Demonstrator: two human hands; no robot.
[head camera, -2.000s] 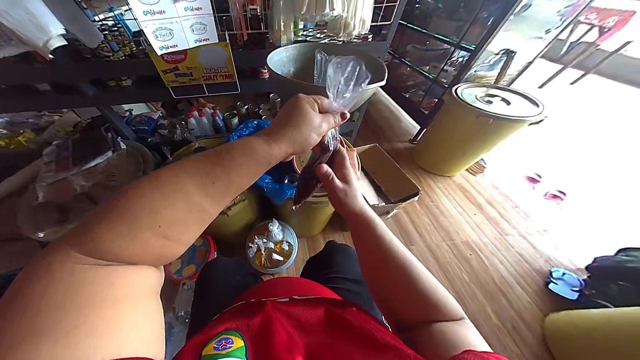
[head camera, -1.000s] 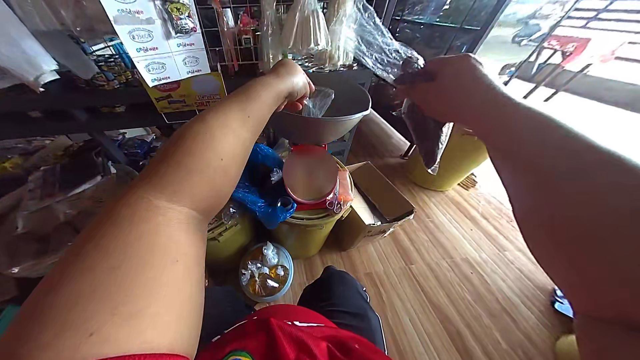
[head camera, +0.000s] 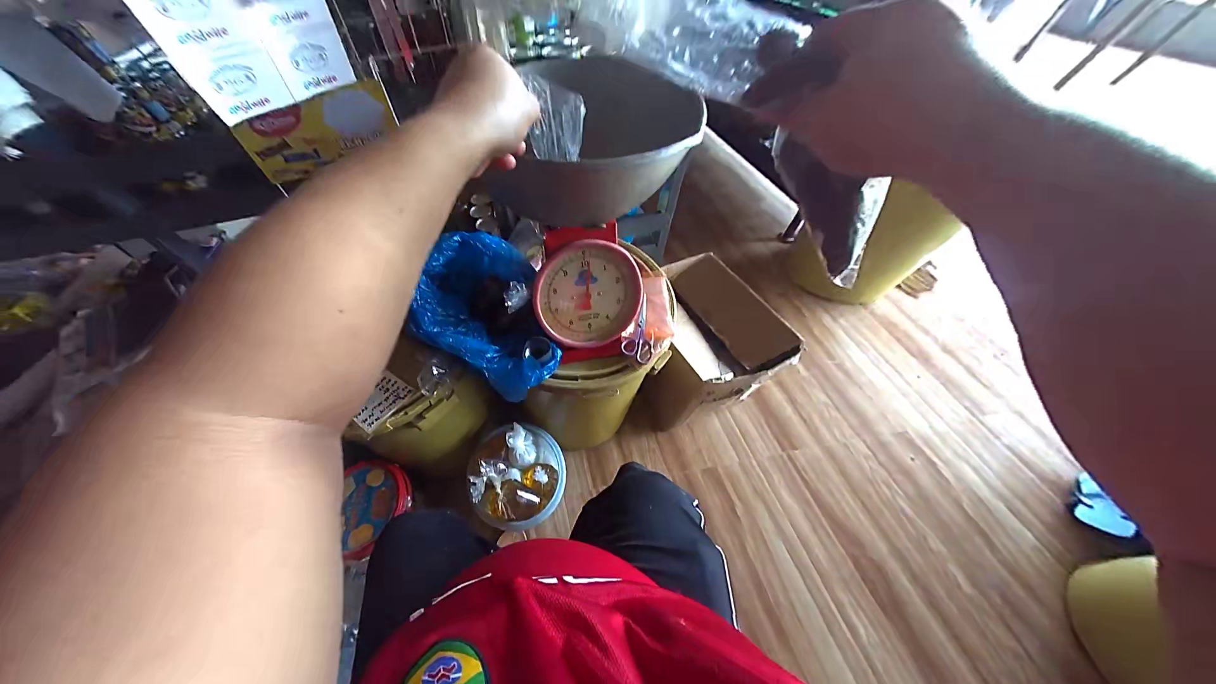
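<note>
My left hand (head camera: 494, 109) is at the left rim of the grey metal pan of a red dial scale (head camera: 587, 293), with a clear plastic bag (head camera: 559, 119) in its fingers. My right hand (head camera: 855, 81) is raised at the upper right, closed around the neck of a long clear bag with dark contents (head camera: 825, 204); the bag's loose top spreads leftward from the hand. The scale stands on a lidded yellow bucket (head camera: 579, 408). A blue plastic bag (head camera: 465, 328) with dark contents lies left of the dial, and scissors (head camera: 638, 344) rest at its right.
A cardboard box (head camera: 736, 318) is right of the bucket. Below it to the left stands a round tub (head camera: 556, 484) of small tied bags with yellow contents. Another yellow container (head camera: 869, 247) stands at the right. Stocked shelves with hanging printed sheets (head camera: 242, 57) are at the upper left.
Two seconds ago both hands were together on the dark-filled bag. My right hand has since moved right with it, while my left hand has moved away to the pan and a clear bag.
</note>
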